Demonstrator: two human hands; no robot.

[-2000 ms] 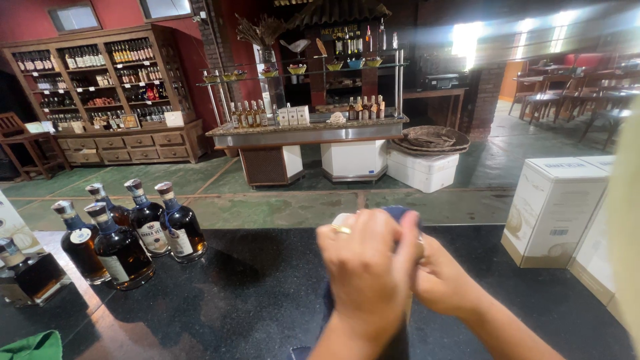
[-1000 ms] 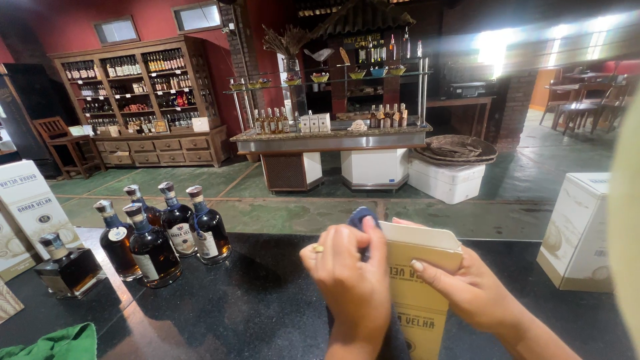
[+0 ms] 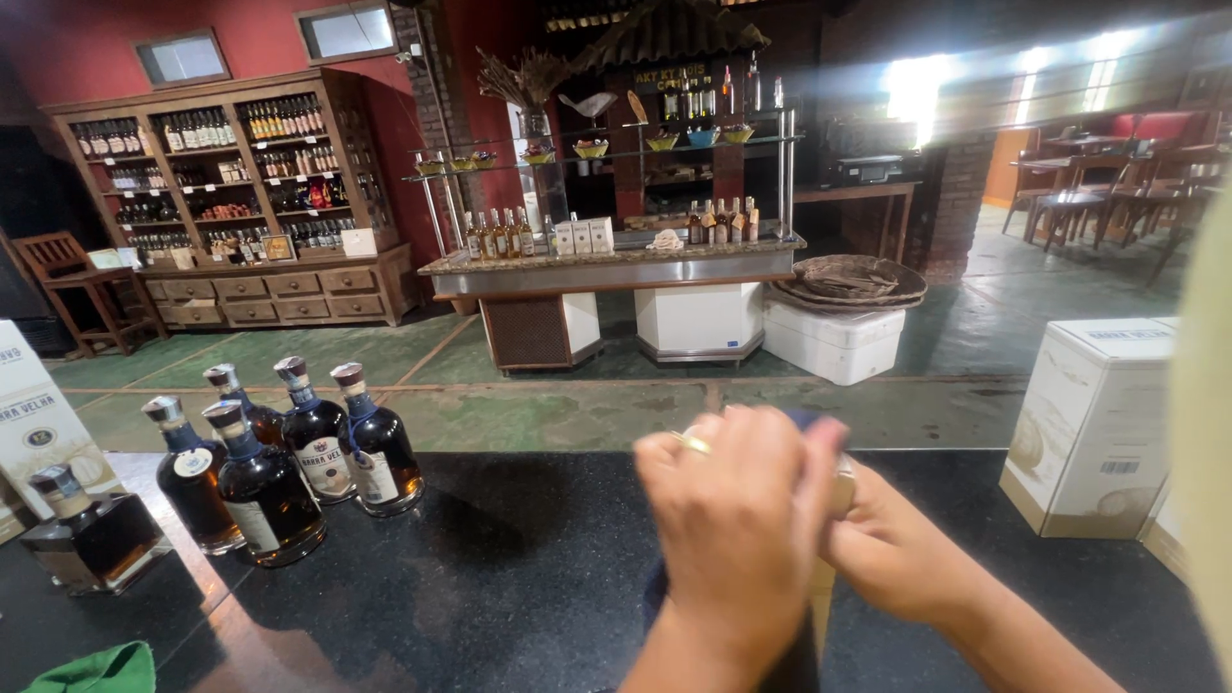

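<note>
My left hand (image 3: 731,510), with a ring on one finger, is closed on dark blue fabric (image 3: 805,418); what the fabric covers is hidden. Close against its right side, my right hand (image 3: 881,544) grips a tan cardboard box (image 3: 824,602), seen only as a narrow strip between my hands and wrists. Both are above the black stone counter (image 3: 539,568). Left of them stand several round dark glass liquor bottles (image 3: 272,500) with capped necks and pale labels. A squarer bottle (image 3: 91,534) is at the far left.
White and tan cartons stand at the right (image 3: 1097,423) and left edge (image 3: 43,414). Green cloth (image 3: 106,671) lies at the lower left. Beyond the counter are a granite-topped display stand (image 3: 616,269), a white foam box (image 3: 833,337) and a wooden bottle cabinet (image 3: 226,192).
One second ago the box's top and printed side showed between my hands; now my hands are together and mostly hide it. The blue fabric stays at my left hand.
</note>
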